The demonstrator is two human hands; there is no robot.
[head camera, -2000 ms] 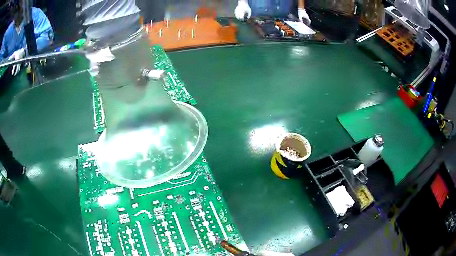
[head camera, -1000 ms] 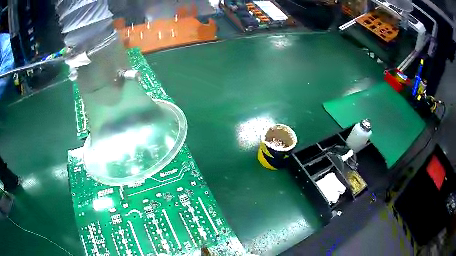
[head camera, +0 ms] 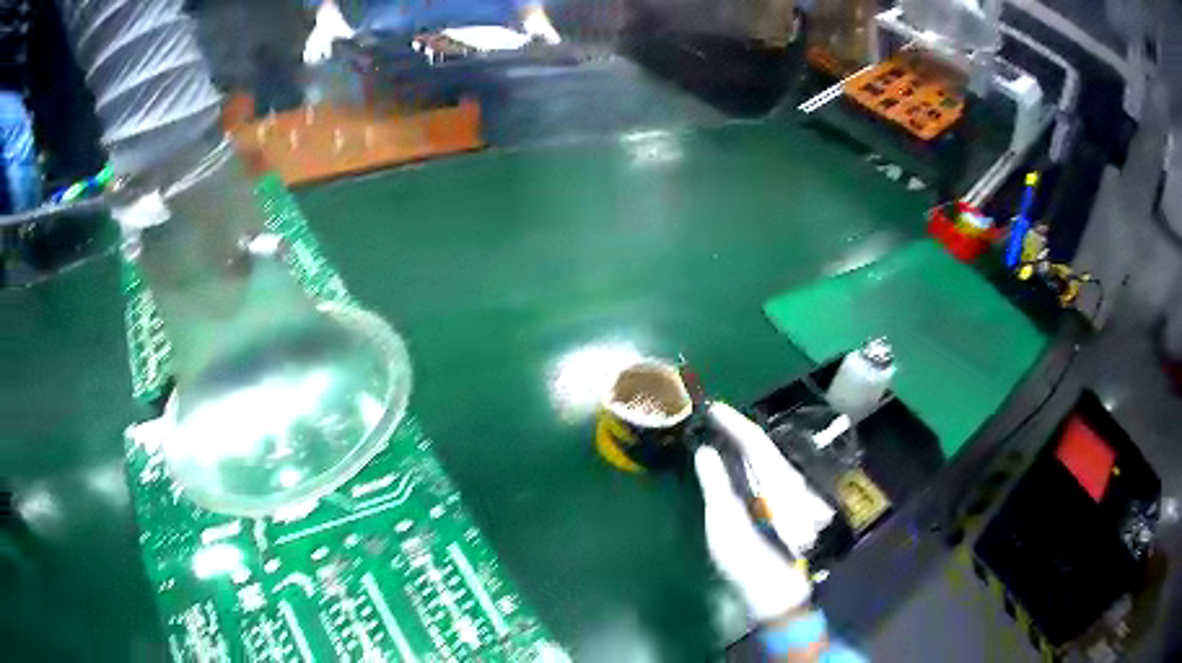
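My right hand (head camera: 758, 512), in a white glove with a light blue cuff, is closed around a slim dark and orange-brown soldering iron (head camera: 762, 509). The iron's front end is by the right side of the round cup (head camera: 648, 395), which has a pale rim, a yellow and black outside and grainy contents; the tip is blurred. A large green circuit board (head camera: 311, 570) lies at the left. A clear fume hood (head camera: 292, 421) hangs over it and hides part of it. My left hand is not in view.
A black divided tray (head camera: 907, 447) holds a white bottle (head camera: 862, 378) and a yellowish block. A green mat (head camera: 927, 324) lies beyond. An orange fixture (head camera: 350, 139) is at the back. A person's gloved hands (head camera: 327, 33) show opposite. A ribbed duct (head camera: 153, 84) rises left.
The view has turned right, so the board and hood sit further left. My right hand has come into view beside the cup with the iron, whose front end was earlier at the board's lower edge.
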